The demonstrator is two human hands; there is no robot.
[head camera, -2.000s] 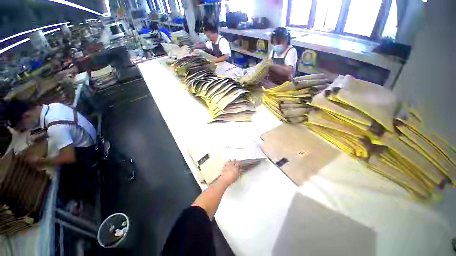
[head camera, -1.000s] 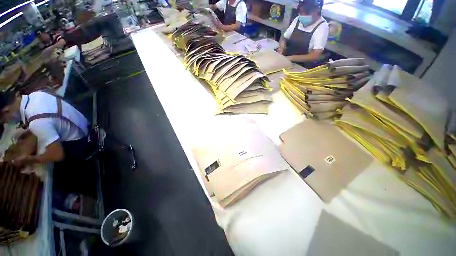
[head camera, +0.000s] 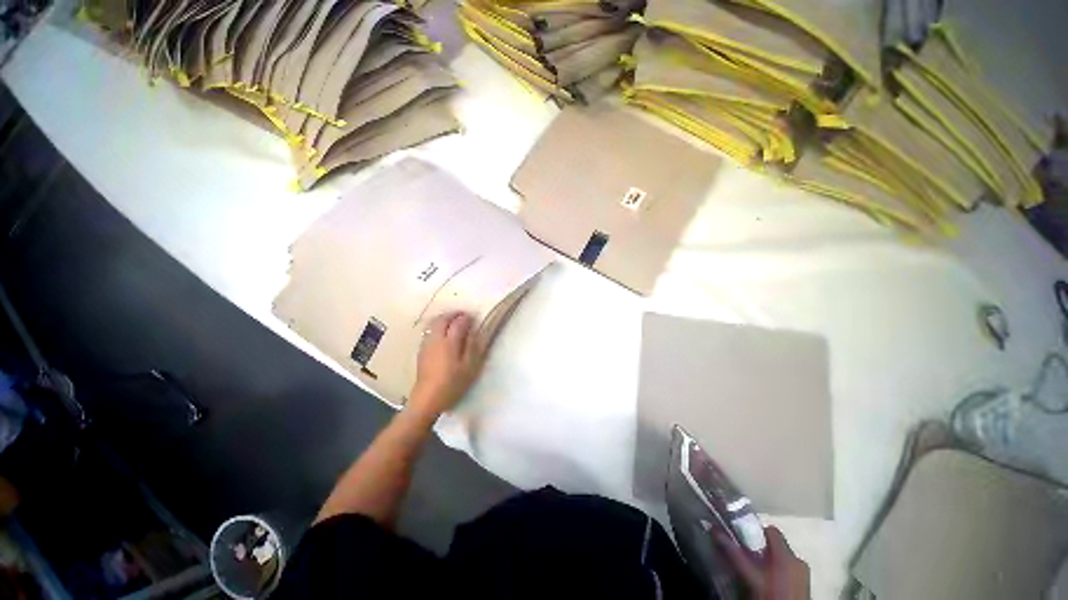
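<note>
My left hand (head camera: 445, 358) lies on the near edge of a stack of beige panels (head camera: 351, 258) at the left; a dark label and small printed mark show on its top panel. Whether the fingers grip an edge cannot be told. My right hand (head camera: 769, 571) holds an electric iron (head camera: 711, 486), tip pointing away, over the near edge of a plain grey-beige square pad (head camera: 738, 399). Another beige panel stack (head camera: 586, 176) with a dark label and white patch lies beyond.
Yellow-edged bundles (head camera: 750, 82) and a fanned row of beige pieces (head camera: 340, 82) lie at the far side. A beige pile (head camera: 972, 539) is at near right, with a cord (head camera: 1042, 381) behind it. A dark aisle and a round bin (head camera: 246, 557) are at the left.
The view has turned down and to the right. My left hand is back on the left panel stack, and my right hand with the iron has come into view.
</note>
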